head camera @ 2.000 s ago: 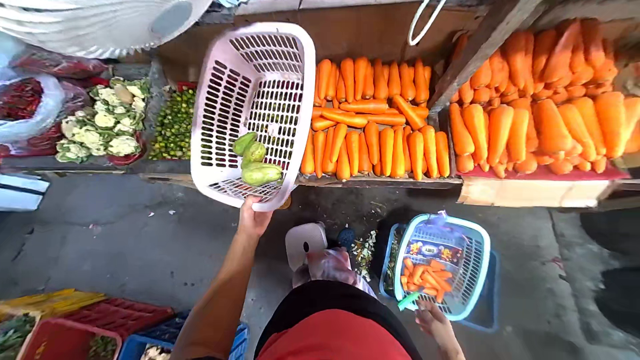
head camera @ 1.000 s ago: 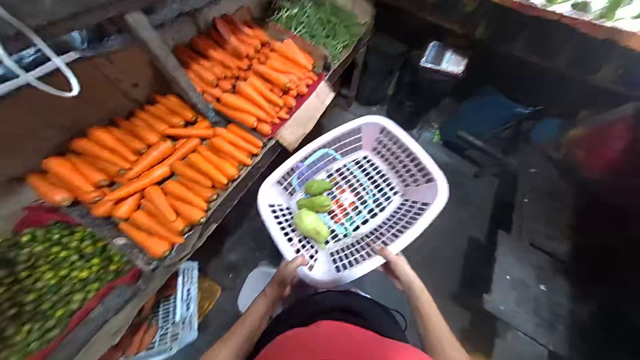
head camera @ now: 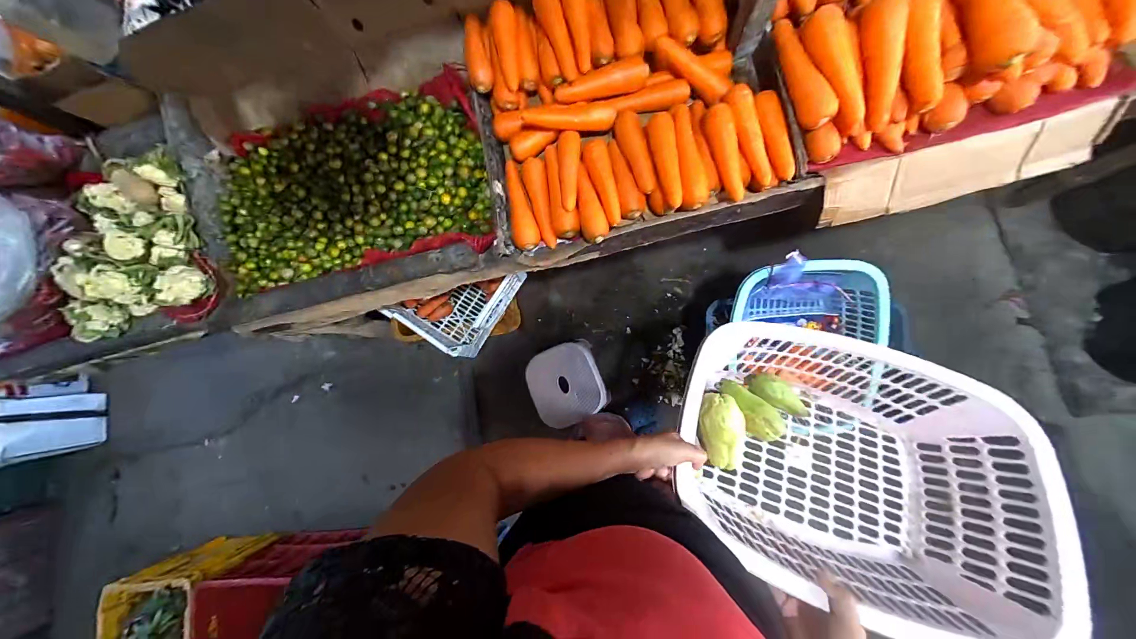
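A large white slotted plastic basket (head camera: pixel 958 461) is held at my right side, tilted. My left hand (head camera: pixel 661 454) grips its left rim. My right hand (head camera: pixel 825 608) is at its near rim, partly cut off by the frame's lower edge; the fingers look closed on the rim. Three pale green chayotes (head camera: pixel 754 410) lie together in the basket's left end, close to my left hand. Beneath the far side of this basket stands a light blue plastic basket (head camera: pixel 879 282), and orange carrots in it show through the slots.
The stall's wooden edge (head camera: pixel 355 297) bears carrots (head camera: pixel 635 133), small green citrus fruits (head camera: pixel 355 182) and cauliflowers (head camera: pixel 129 244). A white plastic stool (head camera: pixel 568 383) and a crate with carrots (head camera: pixel 466 311) stand below. Yellow and red crates (head camera: pixel 235 590) sit at lower left.
The view has swung back toward the stall. The white basket, held in both hands in front of me a second ago, is now at my right side with the chayotes still inside.
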